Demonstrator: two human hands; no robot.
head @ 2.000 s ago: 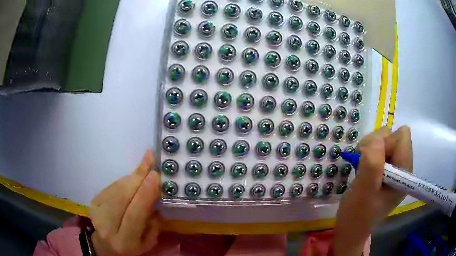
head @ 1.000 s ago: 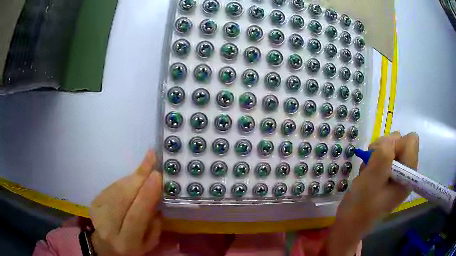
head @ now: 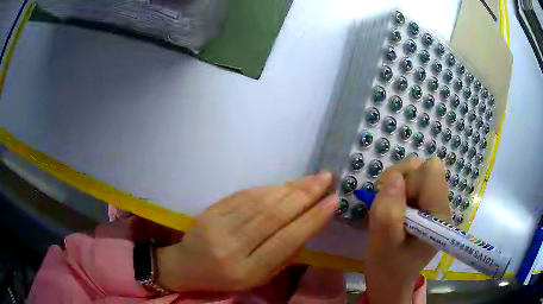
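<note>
A clear component tray (head: 348, 89) lies on the white table, its stacked-looking layered side facing left. Rows of round components (head: 411, 111) with silvery rims and dark green centres fill its top. My right hand (head: 405, 219) grips a white paint marker (head: 455, 240) with a blue tip. The tip is at a component near the tray's lower left corner. My right hand hides part of the lower rows. My left hand (head: 256, 231) lies with fingers together and its fingertips against the tray's lower left side.
A grey translucent bundle (head: 161, 21) lies on a green board (head: 253, 41) at the upper left. A tan cardboard sheet (head: 488, 44) lies beyond the tray at the upper right. Yellow tape (head: 101, 191) runs along the table's near edge. A blue object (head: 531, 252) is at the right rim.
The view has turned left, so the tray appears further right. The marker tip has moved from the right end of a row to the tray's lower left corner. My left hand is still at the tray's side.
</note>
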